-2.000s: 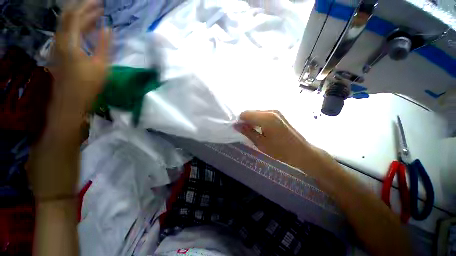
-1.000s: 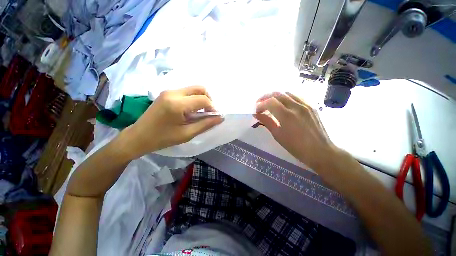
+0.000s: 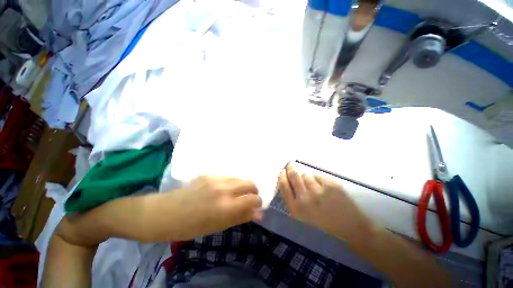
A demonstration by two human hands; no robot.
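Observation:
White fabric [image 3: 225,124] lies spread over the machine table, washed out by lamp glare. My left hand [image 3: 225,202] is at the near edge of the white fabric, its fingertips closed on that edge. My right hand [image 3: 309,197] is just to its right, with its fingertips at the fabric's right edge; blur and glare hide whether it pinches the cloth. A green fabric section [image 3: 126,174] lies above my left forearm. The sewing machine head [image 3: 388,56] stands at upper right, its needle area [image 3: 319,93] in glare.
Scissors [image 3: 441,197] with red and blue handles lie on the table at right. A printed ruler [image 3: 279,203] shows partly between my hands. Light blue cloth [image 3: 93,45] is heaped at upper left. Red crates [image 3: 17,132] and cardboard [image 3: 53,174] are at far left. Checked cloth covers the lap.
Both hands have come nearer the table's front edge and closer together, drawing the white fabric with them. The green section is now more spread out. The camera view has shifted.

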